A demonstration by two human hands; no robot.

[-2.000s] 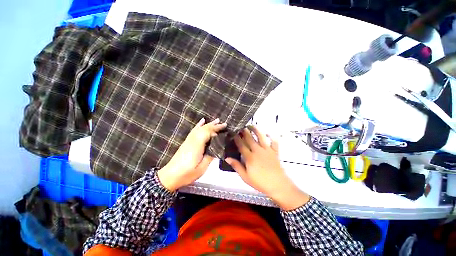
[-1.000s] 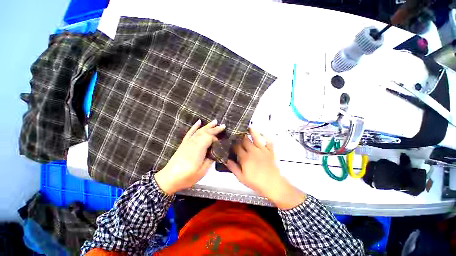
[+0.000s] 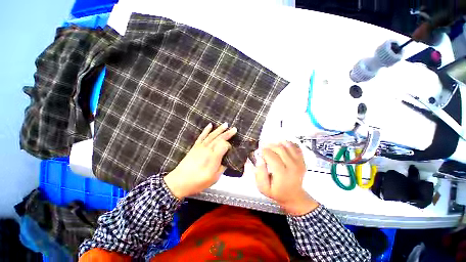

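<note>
A dark plaid garment panel (image 3: 168, 97) lies flat on the white table, left of the sewing machine (image 3: 334, 102). My left hand (image 3: 202, 161) rests on the panel's lower right part, its fingertips at a small folded dark piece (image 3: 236, 157). My right hand (image 3: 281, 174) is just right of that piece with its fingers curled and pinched near the panel's edge; it seems to grip the edge of the small piece, partly hidden by the fingers.
Scissors with a green and a yellow loop (image 3: 343, 174) lie under the machine's front. A black cloth bundle (image 3: 404, 185) is right of them. A crumpled plaid heap (image 3: 53, 97) hangs at the left table edge over blue crates (image 3: 76, 185).
My right hand has moved right, off the dark piece, and its fingers have curled closed. My left hand stays on the panel. The small piece now shows more, between the hands.
</note>
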